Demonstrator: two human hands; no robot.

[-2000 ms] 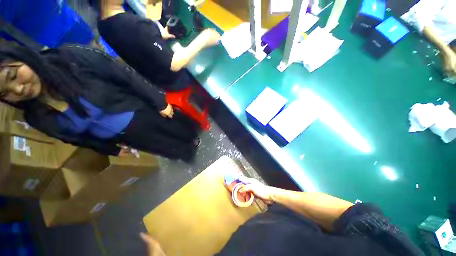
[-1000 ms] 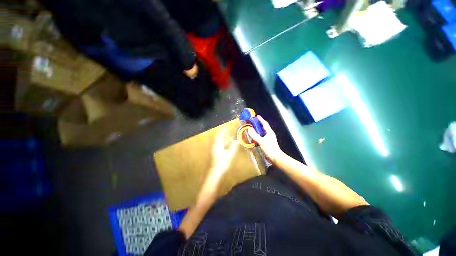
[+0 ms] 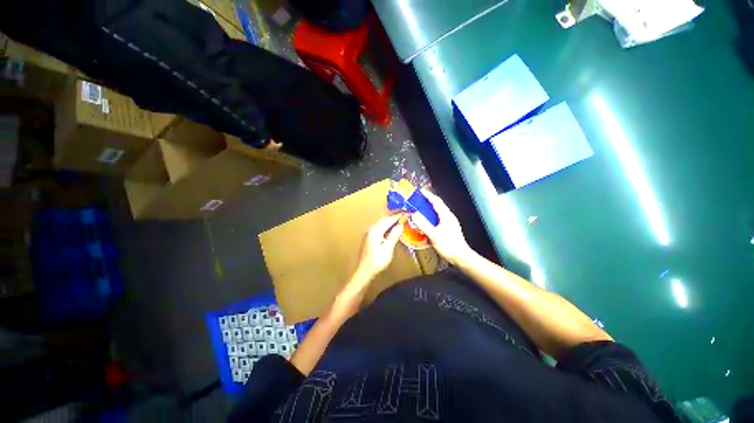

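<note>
A closed brown shipping carton (image 3: 322,248) stands in front of me, beside the bench. My right hand (image 3: 445,231) holds the blue tape dispenser (image 3: 423,206) over the carton's right end. An orange tape roll (image 3: 413,235) shows below the dispenser, partly hidden by my hands. My left hand (image 3: 382,244) is at the dispenser's left side, with its fingers together near the roll. Whether the fingers pinch the tape end is too small to tell.
The green bench (image 3: 612,240) on the right bears two blue-black boxes with pale tops (image 3: 541,145). A red stool (image 3: 343,62) and a standing person (image 3: 190,74) are ahead. Open cartons (image 3: 178,178) stand at left. A blue crate (image 3: 217,330) of small white boxes is on the floor.
My left hand has come from the carton's left side to the dispenser. My right hand has turned the dispenser over the carton's end. The view has tilted down, showing the blue crate.
</note>
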